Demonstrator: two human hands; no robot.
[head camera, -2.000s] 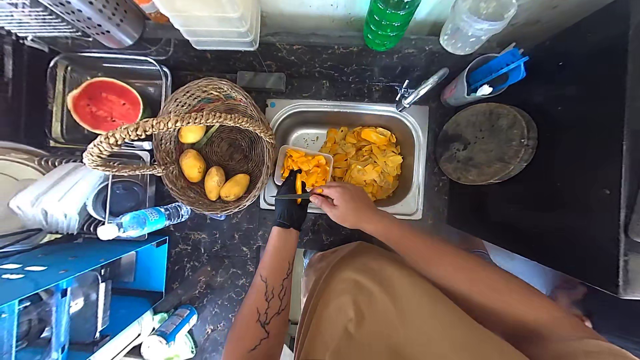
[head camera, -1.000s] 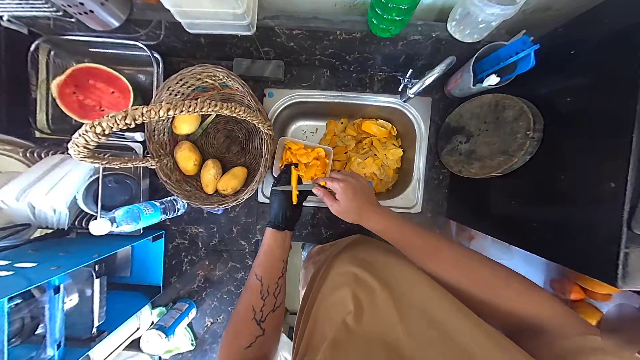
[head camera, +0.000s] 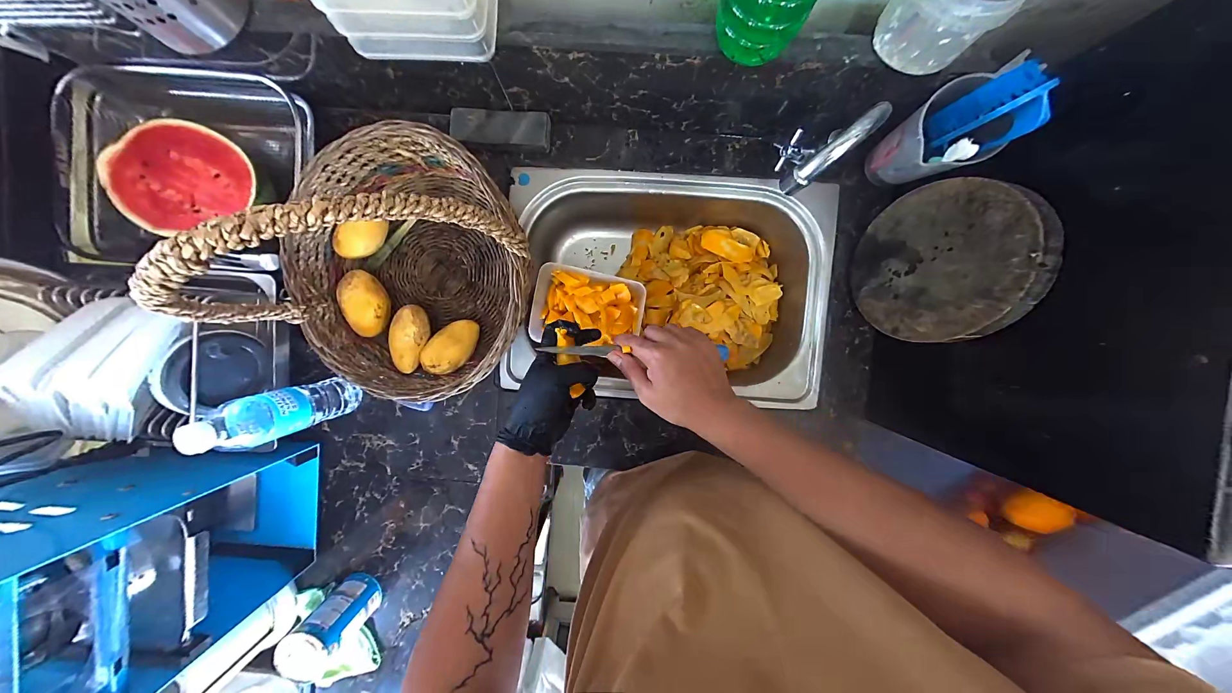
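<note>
My left hand (head camera: 551, 393), in a black glove, holds a piece of peeled mango (head camera: 566, 345) at the sink's near left corner. My right hand (head camera: 681, 373) grips a knife (head camera: 583, 351), its blade lying across the mango and pointing left. Just beyond them, a white square container (head camera: 635, 289) of cut mango pieces (head camera: 587, 302) rests at the left side of the steel sink (head camera: 810, 318). Yellow-orange peels (head camera: 717, 289) are heaped in the basin to its right. The knife's handle is mostly hidden by my right hand.
Left of the sink stands a wicker basket (head camera: 318, 351) with several whole mangoes (head camera: 364, 302). Behind it, a glass dish (head camera: 279, 106) holds a cut watermelon (head camera: 178, 176). A plastic bottle (head camera: 279, 416) lies at left. A faucet (head camera: 837, 149) and round wooden boards (head camera: 953, 260) are at right.
My hands stay close together by the container throughout, with the knife still at the mango piece. Orange fruit at the lower right, hidden two seconds ago, is in view.
</note>
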